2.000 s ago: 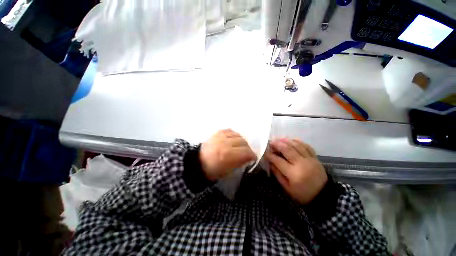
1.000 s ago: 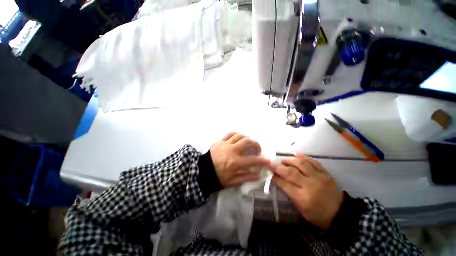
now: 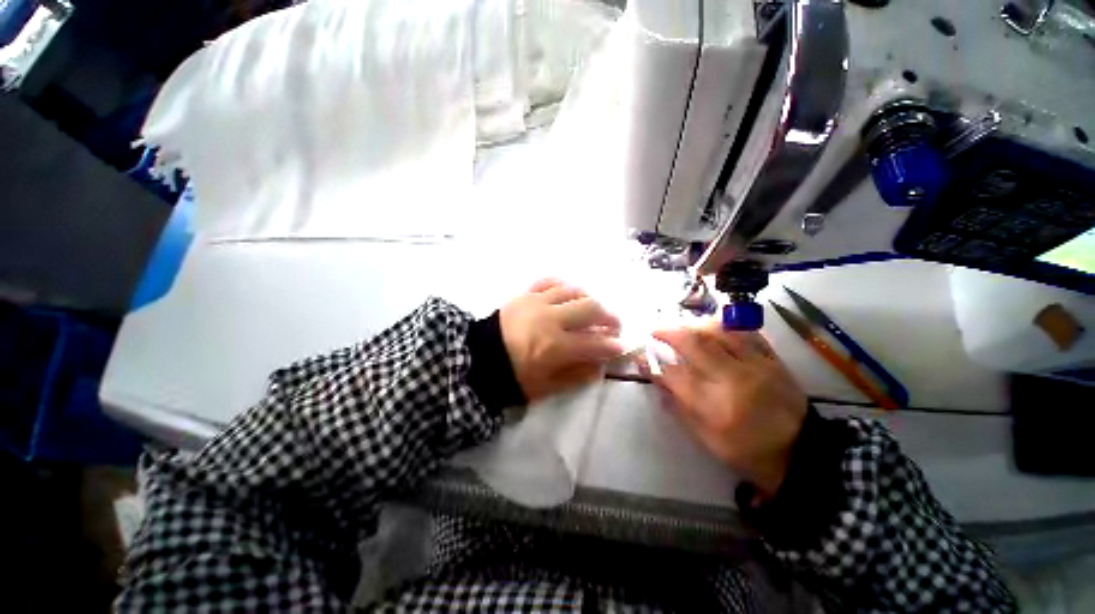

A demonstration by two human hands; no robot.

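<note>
A thin white fabric piece (image 3: 534,453) hangs from my fingers over the table's front edge. My left hand (image 3: 555,338) pinches it just in front of the presser foot (image 3: 694,292). My right hand (image 3: 735,390) holds its other side, fingertips close to the foot and below the small blue knob (image 3: 742,314). The fabric between my fingertips is washed out by bright light, so I cannot tell whether it lies under the needle. The white sewing machine head (image 3: 684,108) stands right above.
A stack of white cut pieces (image 3: 324,132) lies at the back left. Orange and blue thread snips (image 3: 843,350) lie right of the needle. Further right are a white holder with a brown patch (image 3: 1021,314) and a dark flat object (image 3: 1052,426). Blue crates (image 3: 60,384) stand at the left.
Both hands have moved forward from the table's front edge to the needle area, with the fabric between them. The view has shifted closer to the machine head.
</note>
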